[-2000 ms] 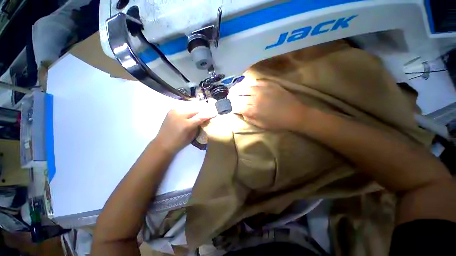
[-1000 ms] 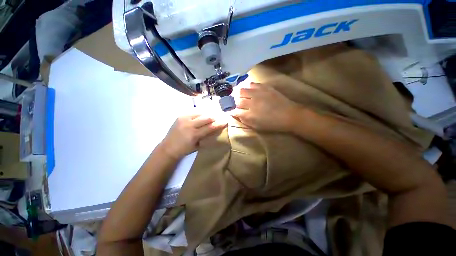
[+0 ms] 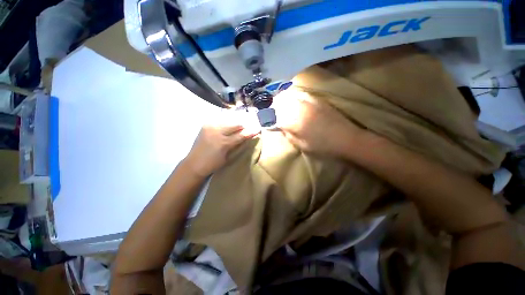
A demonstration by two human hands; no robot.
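The tan garment panel (image 3: 276, 190) lies under the sewing machine head (image 3: 357, 34), spreads right behind my right arm and hangs over the table's front edge in folds. My left hand (image 3: 217, 145) has its fingertips on the cloth edge just left of the presser foot area (image 3: 262, 101). My right hand (image 3: 314, 124) presses and gathers the cloth just right of it. Bright lamp glare hides the needle, the seam and my fingertips.
The white tabletop (image 3: 115, 150) has blue tape (image 3: 54, 147) at its left. A shiny curved guard (image 3: 167, 52) is at the head's left. White and tan cloth pieces (image 3: 201, 268) heap below the front edge. Loose threads (image 3: 494, 87) lie at the right.
The tan cloth in front of the needle has bunched into deeper folds, and its short stitched line no longer shows. My right hand has curled more over the cloth. The view has shifted slightly.
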